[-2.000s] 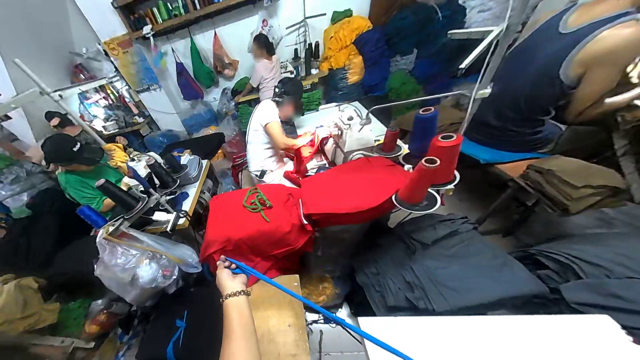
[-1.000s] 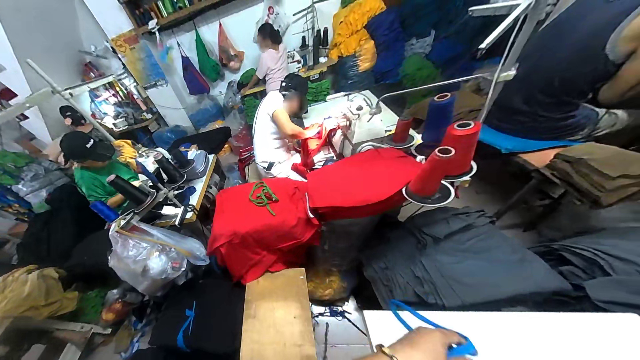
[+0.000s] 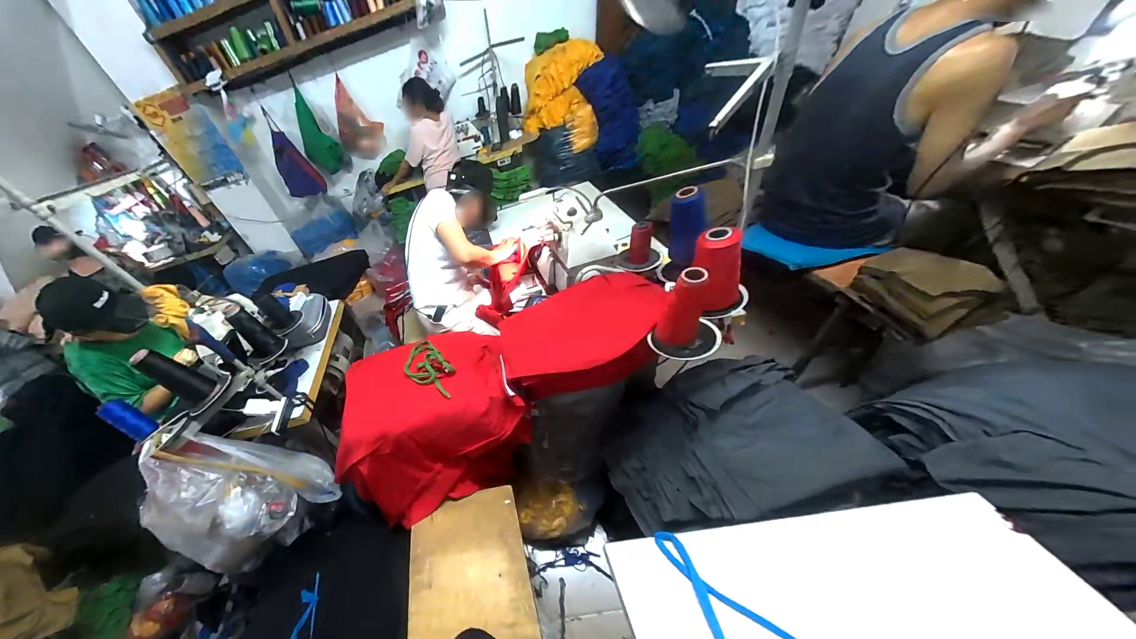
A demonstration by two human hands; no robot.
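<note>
Neither of my hands shows in the head view. A blue cord (image 3: 707,593) lies looped on the white tabletop (image 3: 852,568) at the lower right and runs out of the bottom edge. Left of the tabletop stands a wooden board (image 3: 473,568), with a small dark shape at its lower end that I cannot identify. Beyond the board, red fabric (image 3: 426,426) is draped in a heap, and a knotted green cord (image 3: 429,367) rests on top of it. Another blue cord (image 3: 309,603) lies on black fabric at the lower left.
Stacks of dark grey fabric (image 3: 754,444) lie beyond the tabletop. Red thread cones (image 3: 683,311) stand on holders near the centre right. A plastic bag (image 3: 222,501) hangs at left. Co-workers sit at sewing machines: one in white (image 3: 435,257), one in green (image 3: 115,364), one in a dark tank top (image 3: 843,142).
A hand with a bracelet held the blue cord stretched over the board, then was at the tabletop's near edge with it. Now that hand is out of view and the cord lies on the tabletop.
</note>
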